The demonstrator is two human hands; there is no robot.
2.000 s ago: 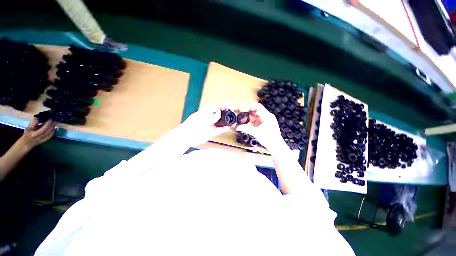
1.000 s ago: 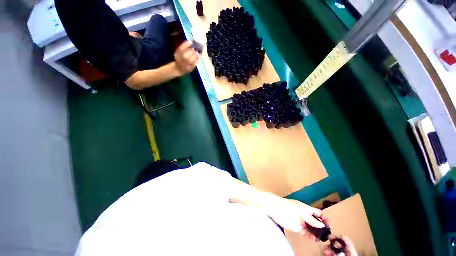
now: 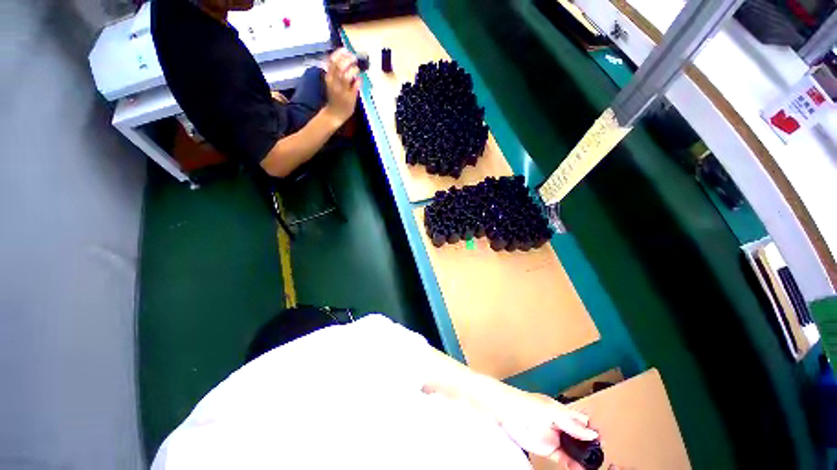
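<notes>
My left hand [image 3: 551, 430] is at the lower right of the view, shut on a black barrel [image 3: 582, 451] whose open end faces right. My right hand is almost wholly cut off by the bottom edge; only what looks like a fingertip [image 3: 613, 466] shows beside the barrel, and what it holds is hidden. A tan cardboard sheet [image 3: 642, 418] lies beneath and beyond the hands. Black cylinders [image 3: 491, 213] stand upright in tight rows on another cardboard sheet [image 3: 518, 307], with a green mark [image 3: 470, 244] at their near edge.
A larger group of black cylinders [image 3: 440, 119] and one separate cylinder [image 3: 386, 61] stand further along the teal bench [image 3: 429, 280]. A person in dark clothing [image 3: 220, 92] sits at its left side, a hand raised with a dark piece. A post [image 3: 587, 151] rises at the bench's right side.
The view has shifted slightly, and my hands sit lower in it. My right hand and its black ring have dropped almost out of the picture. The other person's hand has risen.
</notes>
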